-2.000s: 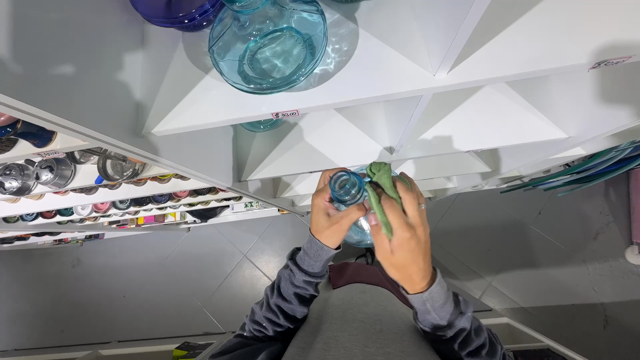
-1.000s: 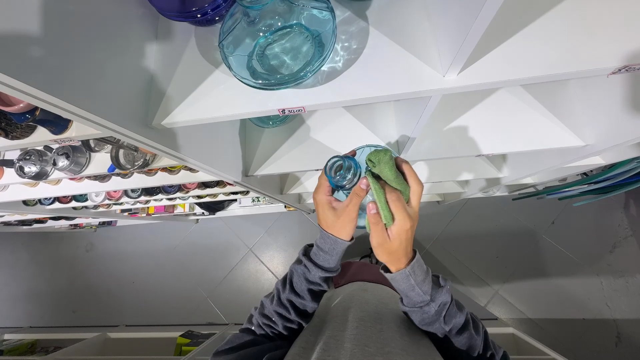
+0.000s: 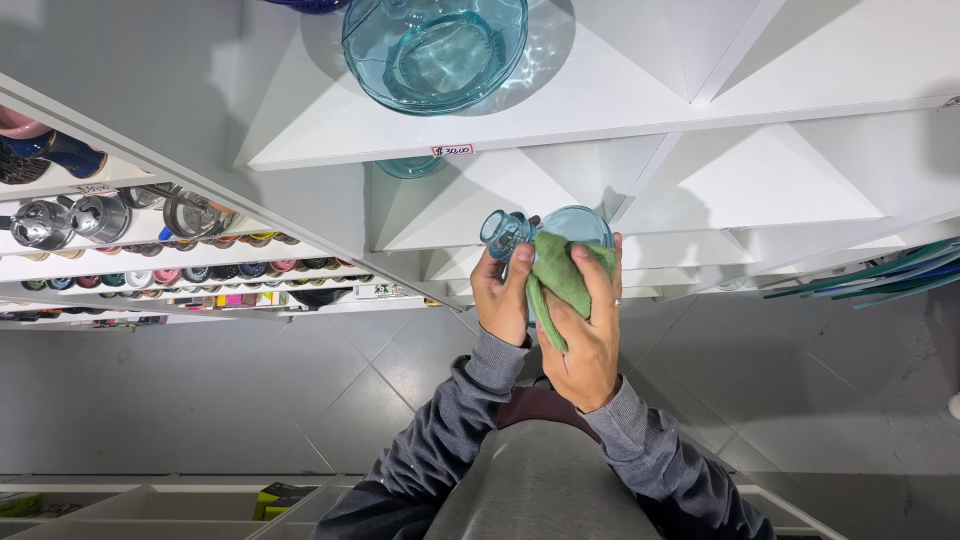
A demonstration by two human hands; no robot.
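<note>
My left hand [image 3: 504, 289] grips a light blue glass bottle [image 3: 576, 222] at its narrow neck, thumb below the flared mouth. The bottle is tilted, with its mouth to the left and its round body to the right. A folded green cloth [image 3: 571, 276] lies against the body, pressed there by the fingers of my right hand [image 3: 589, 330], which wears a ring. One end of the cloth hangs down over the palm. Part of the body is hidden behind cloth and fingers.
A large blue glass vessel [image 3: 442, 56] stands on the white shelf [image 3: 600, 120] above, near a price tag [image 3: 453, 150]. Metal pots [image 3: 101, 217] and many small wares fill shelves at left. Teal curved items [image 3: 877, 274] jut out at right. Low white compartments [image 3: 187, 501] line the bottom edge.
The bottle has turned in my hands, its mouth now pointing more to the left and its body showing more. The cloth has spread over the body with my right hand.
</note>
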